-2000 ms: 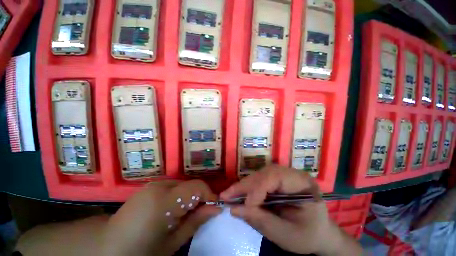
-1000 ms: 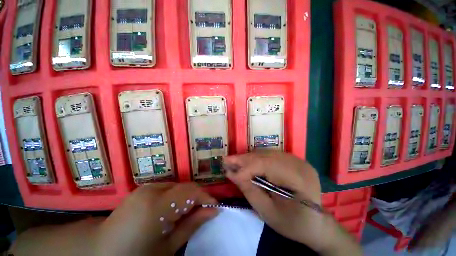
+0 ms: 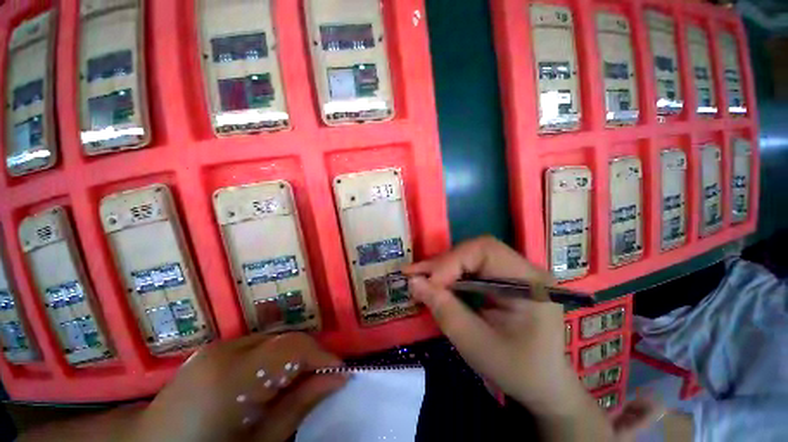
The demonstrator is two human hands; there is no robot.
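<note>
My right hand [image 3: 497,324] holds dark thin tweezers [image 3: 518,289], its fingertips at the lower right edge of a gold-beige phone housing [image 3: 371,216] in the near row, rightmost pocket of the red foam tray [image 3: 315,142]. The tweezer tips are hidden at the fingers. My left hand [image 3: 233,384] is below the tray and pinches a white label sheet [image 3: 367,406] by its toothed top edge. Several tiny white round labels [image 3: 266,375] are stuck on the back of my left fingers.
A second red foam tray [image 3: 518,147] with phone housings stands to the right, across a strip of green bench [image 3: 467,138]. Another red tray with phones [image 3: 605,319] lies lower at the right. Another person's hand [image 3: 635,419] and grey-white sleeve [image 3: 726,345] are at the lower right.
The trays have shifted left in view. My right hand has moved off the label sheet, over the fourth near-row phone, then to the rightmost one. My left hand keeps the sheet, now slightly lower left.
</note>
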